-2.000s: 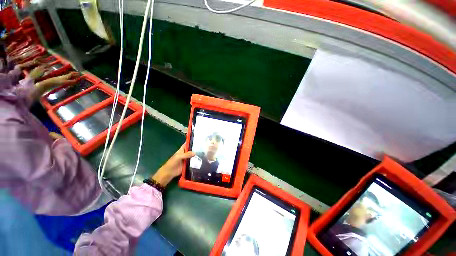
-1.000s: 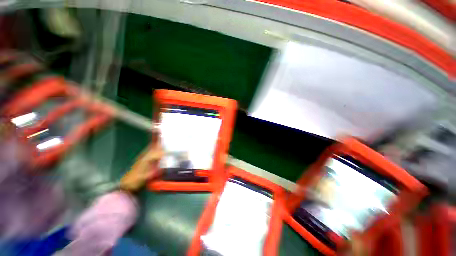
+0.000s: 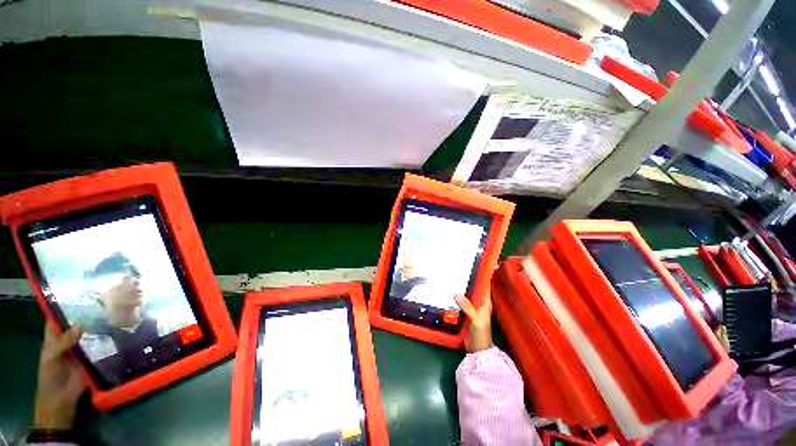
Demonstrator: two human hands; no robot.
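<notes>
My left hand (image 3: 59, 379), cut off at the lower left, grips the edge of a red foam tray with a tablet (image 3: 118, 283) in it, held tilted up. Its lit screen shows a camera picture of a person. My right hand (image 3: 478, 322) grips the lower right edge of a second red tray with a smaller-looking tablet (image 3: 435, 257), also held up, its thumb near the orange-red square on the camera picture. Between them a third tablet (image 3: 305, 361) in a red tray shows a mostly white camera picture; its lower end is cut off.
Stacked red trays (image 3: 541, 335) lean at the right, with a dark-screened tablet (image 3: 646, 305) on top. A blank paper sheet (image 3: 332, 104) and an instruction sheet (image 3: 550, 139) hang behind. Another person's pink sleeve (image 3: 737, 409) is at the lower right.
The view has swung right, bringing the tray stack and instruction sheet in. My left hand still holds its tray. My right hand now shows clearly, holding the right tray, which stands more upright.
</notes>
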